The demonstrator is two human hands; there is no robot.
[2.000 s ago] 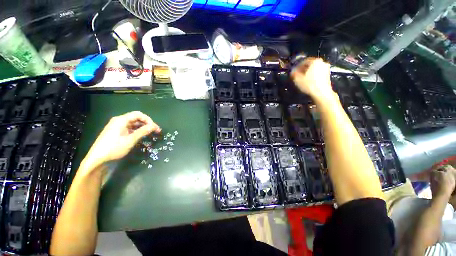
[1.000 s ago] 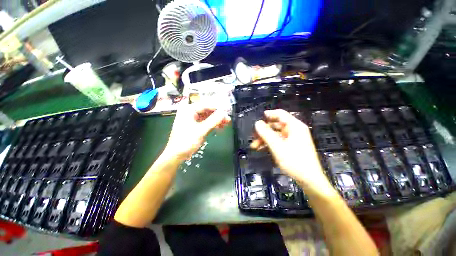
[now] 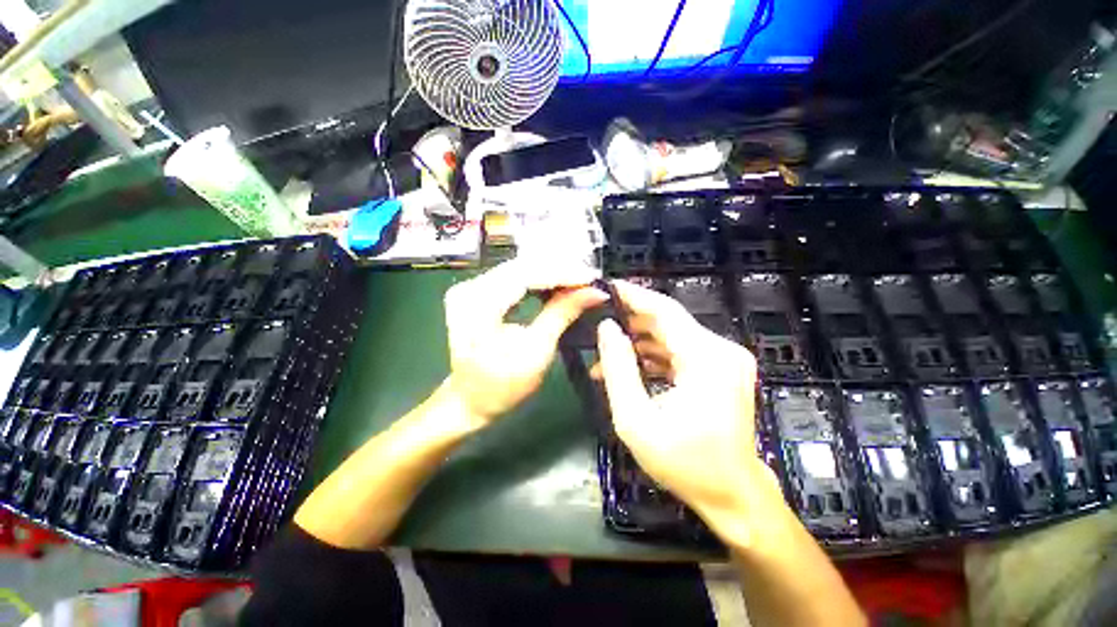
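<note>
A black device housing (image 3: 586, 355) is held between my two hands, above the left edge of the right blister tray (image 3: 609, 508). My left hand (image 3: 505, 347) has its thumb and finger at the housing's top end. My right hand (image 3: 680, 392) grips the housing from the right, fingers along its side. The hands cover much of the housing; a small fitting at the fingertips cannot be made out. The right tray holds rows of black housings, some with shiny silver areas. The loose small fittings on the green mat are hidden behind my left hand and forearm.
A tray stack (image 3: 227, 404) stands at left. Behind are a pale green cup (image 3: 233, 184), blue mouse (image 3: 374, 227), white fan (image 3: 484, 61), phone (image 3: 539, 161), crumpled clear bag (image 3: 557, 235) and a lit blue monitor (image 3: 698, 34). Red stool parts (image 3: 178, 603) show below.
My right hand has come from the far row of the right tray to the middle. My left hand has left the loose fittings and met it; both now hold a housing. The view has shifted.
</note>
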